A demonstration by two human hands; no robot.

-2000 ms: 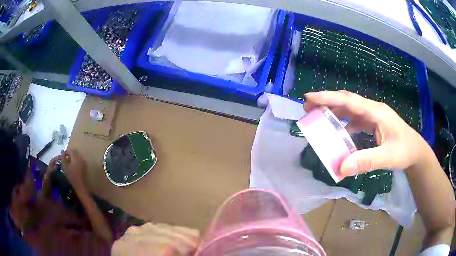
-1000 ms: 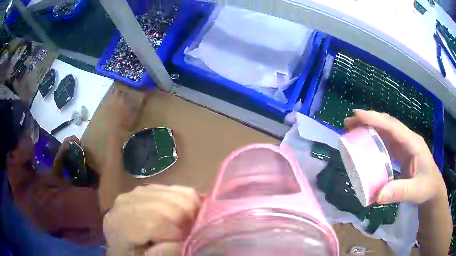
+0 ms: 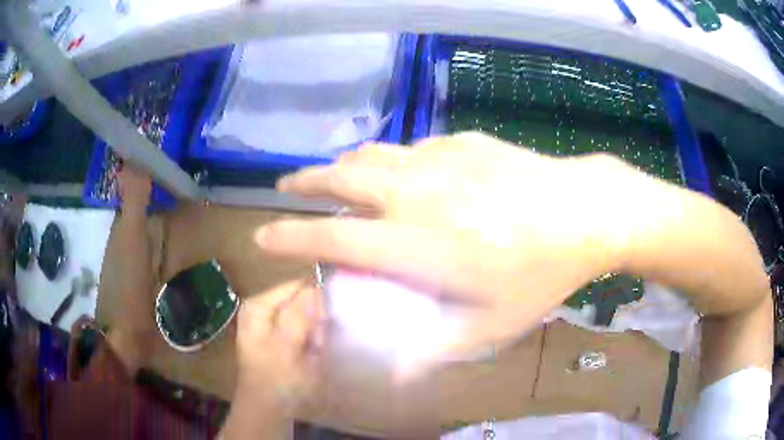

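Note:
A pale pink, blurred object (image 3: 387,322), which looks like the pink tumbler with its lid, is between my hands in the lower middle. My left hand (image 3: 279,344) is closed against its left side. My right hand (image 3: 481,223) reaches across from the right, over its top, with fingers pointing left; its thumb is hidden. Where lid and tumbler meet cannot be made out. A green case (image 3: 198,305) with a pale rim lies on the brown board left of my left hand.
Blue crates stand behind the bench, one with a white sheet (image 3: 305,94), one with rows of green panels (image 3: 559,112). Green panels (image 3: 606,292) lie on white cloth at right. A small clear pot (image 3: 591,360) is on the board. Another person's arm (image 3: 129,266) reaches in at left.
My right hand has moved left with the lid, over the tumbler. The tumbler's pink looped top is no longer visible. The neighbour's arm now reaches up to the blue bin.

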